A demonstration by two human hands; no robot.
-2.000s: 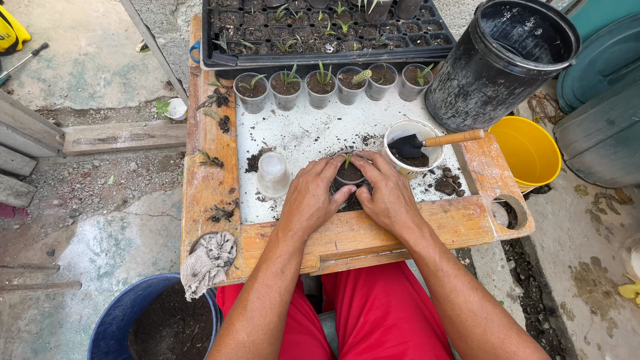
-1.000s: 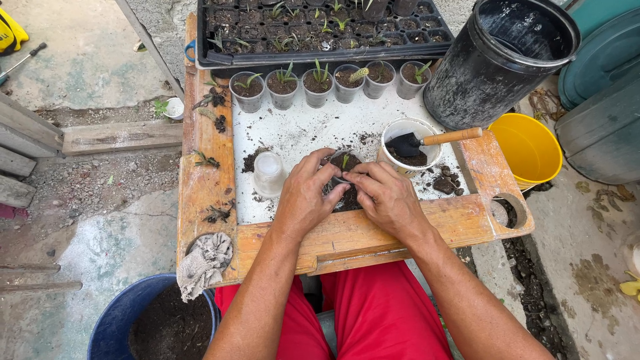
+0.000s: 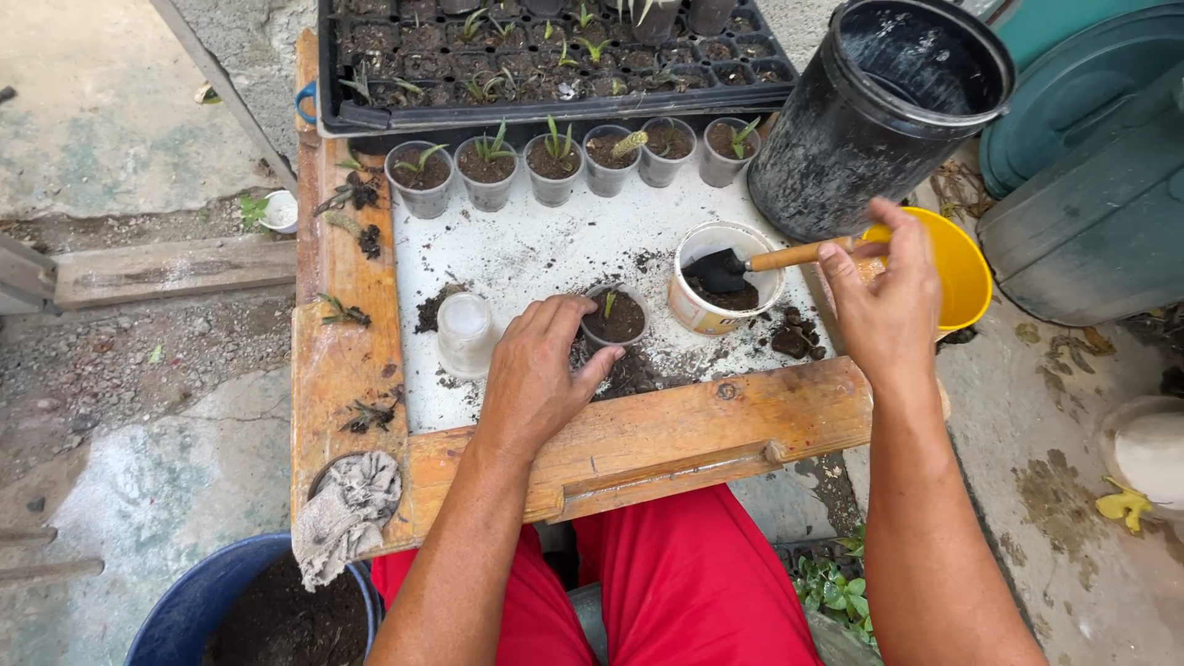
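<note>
My left hand [image 3: 546,370] holds a clear plastic cup of soil with a small seedling [image 3: 615,316] by its rim, near the table's front edge. At the right, my right hand [image 3: 888,291] has its thumb and fingers around the end of the wooden handle of a small trowel [image 3: 795,255]; whether they grip it firmly is unclear. The trowel's black blade rests in a white plastic tub [image 3: 712,319] holding some soil. To the left of my left hand stands an upside-down clear plastic cup [image 3: 464,335]. Several potted seedlings in cups [image 3: 553,170] stand in a row behind.
A black seedling tray [image 3: 564,111] lies at the back. A black bucket [image 3: 879,111] and a yellow bucket [image 3: 962,277] are at the right. Loose seedlings [image 3: 344,312] and a crumpled rag [image 3: 350,513] lie on the wooden frame [image 3: 647,439]. A blue bucket of soil [image 3: 250,573] stands below left.
My right hand has left the seedling cup and moved right to the trowel's handle. My left hand has stayed at the cup.
</note>
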